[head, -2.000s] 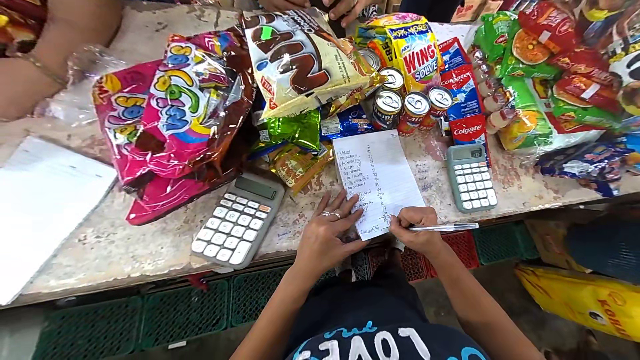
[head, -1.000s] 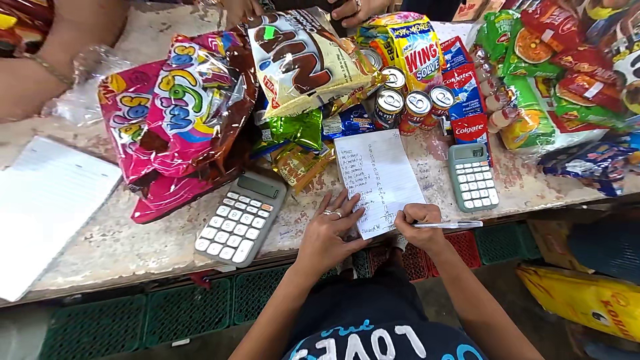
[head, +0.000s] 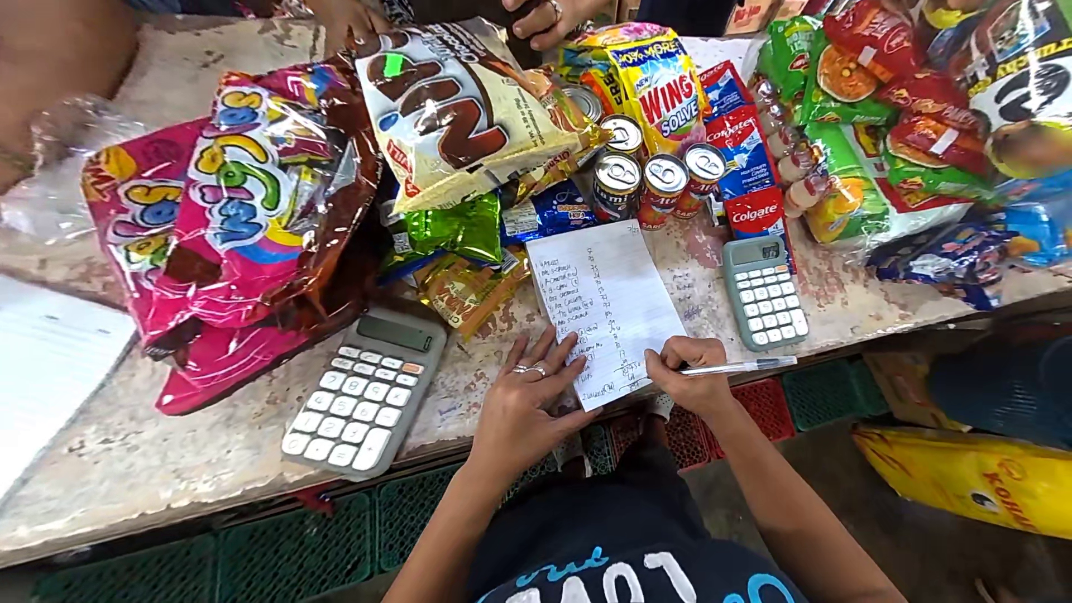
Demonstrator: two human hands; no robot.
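Observation:
A handwritten paper list (head: 620,293) lies on the worn counter. My right hand (head: 693,373) grips a clear ballpoint pen (head: 741,366) over the lower right part of the paper; the pen's tip is hidden by the fingers. With its fingers spread, my left hand (head: 536,394) rests flat on the paper's lower left edge, a ring on one finger. To its left lies a large grey calculator (head: 364,394) with white keys. A smaller grey calculator (head: 764,293) lies right of the paper, partly over red toothpaste boxes (head: 756,213).
Behind the paper stand drink cans (head: 664,180), a detergent pouch (head: 662,88) and a large snack bag (head: 456,109). Pink snack packs (head: 243,193) fill the left, noodle packs (head: 888,151) the right. Other people's hands (head: 548,21) are at the far edge. Another sheet (head: 50,368) lies far left.

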